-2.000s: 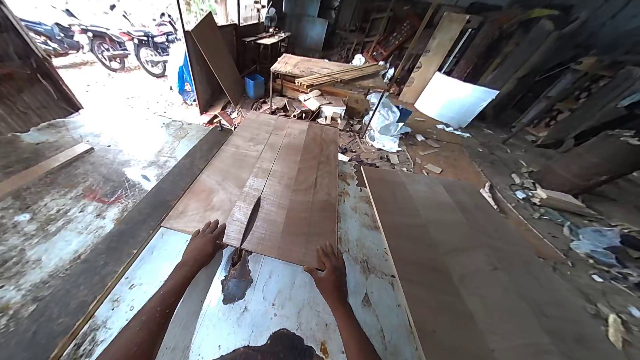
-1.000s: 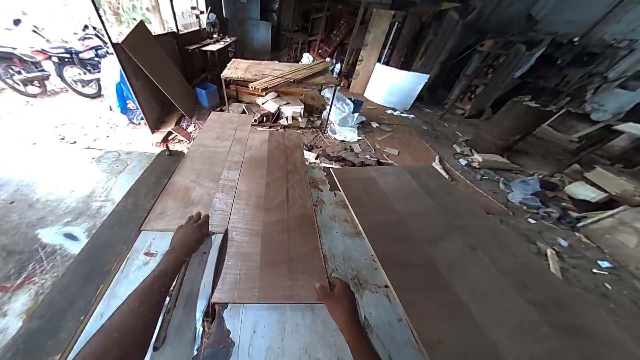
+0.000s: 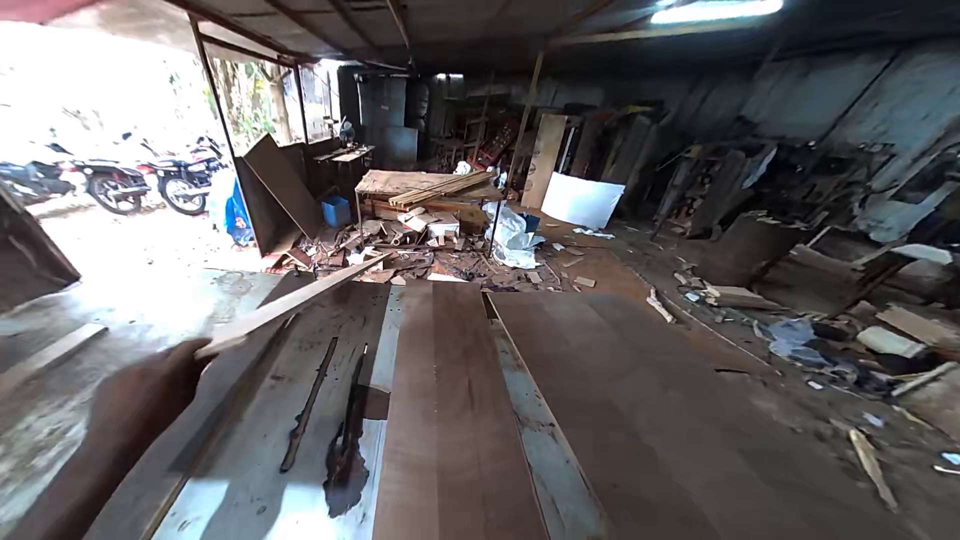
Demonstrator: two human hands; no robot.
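Note:
My left hand [image 3: 154, 382] is raised at the left, closed on the near edge of a thin wooden board [image 3: 300, 300], which is seen nearly edge-on and slants up to the right. A long, narrow plywood panel [image 3: 450, 412] lies lengthwise on the worn, pale work table [image 3: 300, 367], whose top has long dark gaps and a ragged hole left of the panel. To the right lies a larger brown plywood sheet [image 3: 660, 390], with a strip of the pale surface between the two. My right hand is out of view.
Wood offcuts [image 3: 427, 225] and white plastic sheeting [image 3: 514, 236] lie beyond the table. A stack of wood strips [image 3: 442, 187] rests on a low bench. Debris covers the floor at right. Motorcycles [image 3: 180, 180] stand outside at left, beside a leaning panel [image 3: 281, 187].
The left-hand piece of plywood has come off the table and is now tilted in my left hand. The narrow panel beside it remains on the table. My right hand has left the view, which has tilted up.

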